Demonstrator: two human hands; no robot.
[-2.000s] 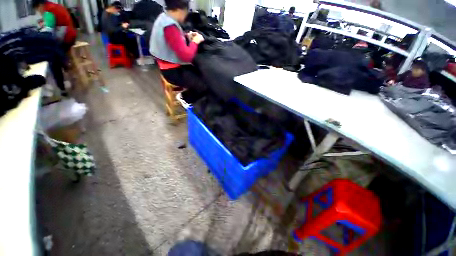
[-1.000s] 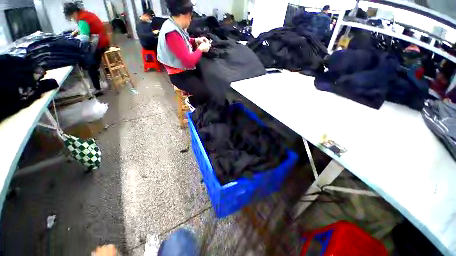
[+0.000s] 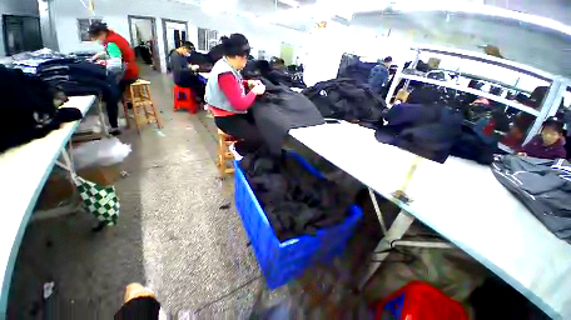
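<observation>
My left hand (image 3: 136, 292) shows small and blurred at the bottom edge, left of centre, above a dark sleeve cuff. Its fingers are not clear, and I cannot tell if it holds anything. My right hand is out of the picture. A long blue plastic crate (image 3: 278, 255) stands on the floor in front of me, filled with crumpled black garments (image 3: 300, 203).
A white table (image 3: 463, 200) at right bears navy garments (image 3: 422, 131) and grey ones (image 3: 538, 187); a red stool (image 3: 426, 303) is below it. A seated person (image 3: 228, 94) handles dark cloth behind the crate. Another table (image 3: 28, 162) stands at left, with grey floor (image 3: 188, 206) between.
My left hand has come into view at the bottom edge and now shows with its dark cuff. The view has tilted up since a second ago, and the red stool shows less than two seconds ago.
</observation>
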